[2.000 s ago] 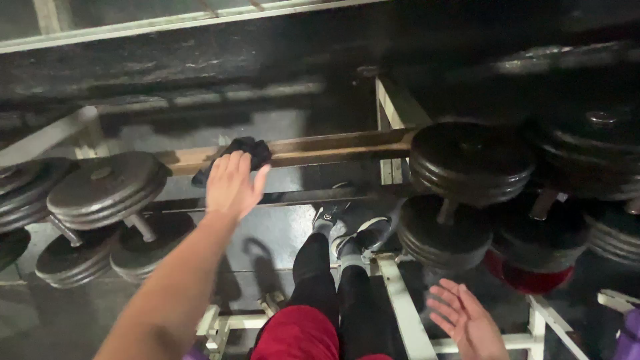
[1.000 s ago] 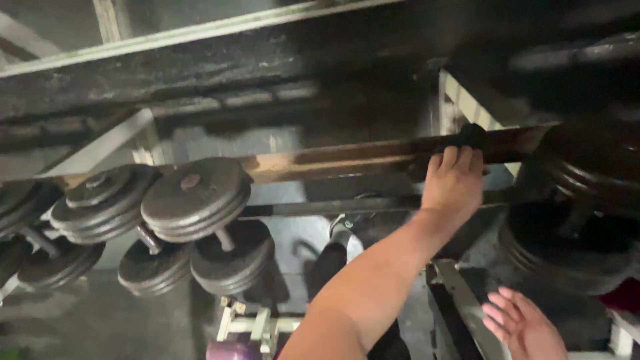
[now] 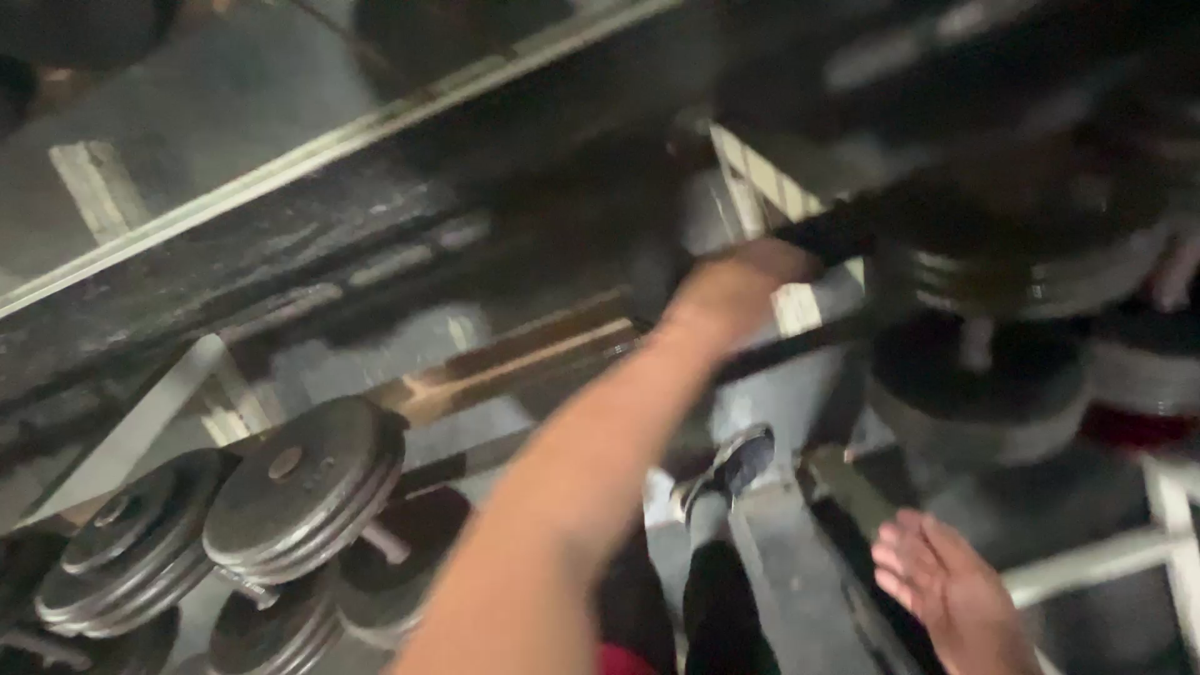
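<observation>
Blurred by motion, my left hand (image 3: 745,281) presses palm down on the upper rail of a dumbbell rack (image 3: 525,361), just left of the right-hand dumbbells. A dark patch at its fingertips looks like the black cloth (image 3: 830,234), though its edges blend with the rail. My right hand (image 3: 947,586) is at the lower right, palm turned up and inward, fingers slightly curled, holding nothing. Black plate-loaded dumbbells (image 3: 305,492) rest on the rack at the left. More dumbbells (image 3: 980,375) sit at the right, near my left hand.
A pale metal frame (image 3: 1092,567) stands at the lower right. White rack supports (image 3: 764,178) rise behind the rail. My shoe (image 3: 745,459) is on the floor below, beside a grey beam (image 3: 797,572). A long pale edge (image 3: 328,164) crosses the upper left.
My left hand has moved right along the rail with the black cloth, from near the left dumbbells to beside the right ones. My right hand stays raised and empty. The view has tilted.
</observation>
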